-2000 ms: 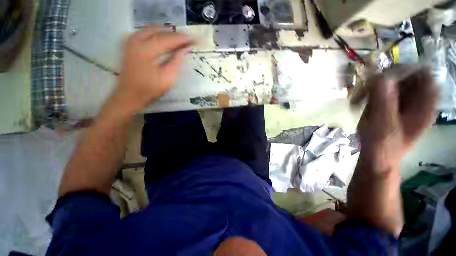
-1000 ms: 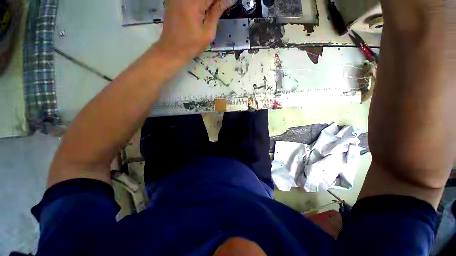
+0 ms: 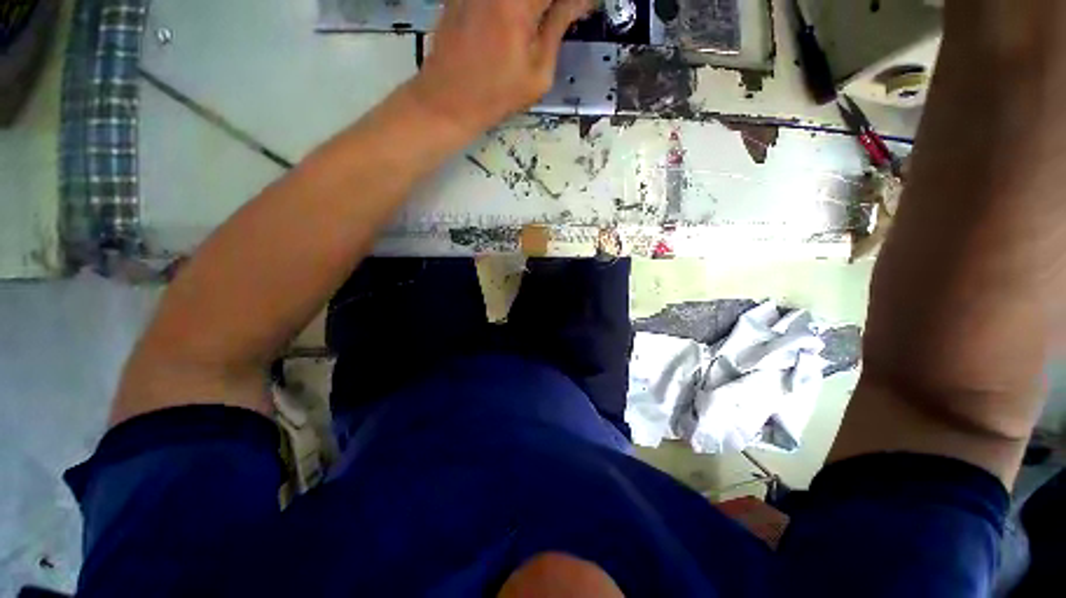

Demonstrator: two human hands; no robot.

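My left hand (image 3: 497, 53) is at the top centre, at the left side of the dark bed opening. Its fingertips are cut off or hidden at the top edge, so I cannot tell if it holds anything. A round shiny metal part (image 3: 621, 14) shows in the opening just right of the fingers. The small silver bed plate (image 3: 588, 77) lies below it, partly beside my hand. The slide plate (image 3: 372, 13) is to the left. My right forearm reaches up along the right side, and my right hand is beyond the top edge.
The pale table (image 3: 725, 181) has chipped paint, debris and a front-edge scale. A thin rod (image 3: 216, 119) lies at left by the checked cloth (image 3: 99, 140). A black-handled tool (image 3: 815, 53) and a red-and-black-handled tool (image 3: 867, 138) lie at right. White crumpled material (image 3: 760, 380) is below the table.
From two seconds ago, my left hand moved right and up to the bed opening, and my right hand rose out of view. Over the last second the view shifted slightly.
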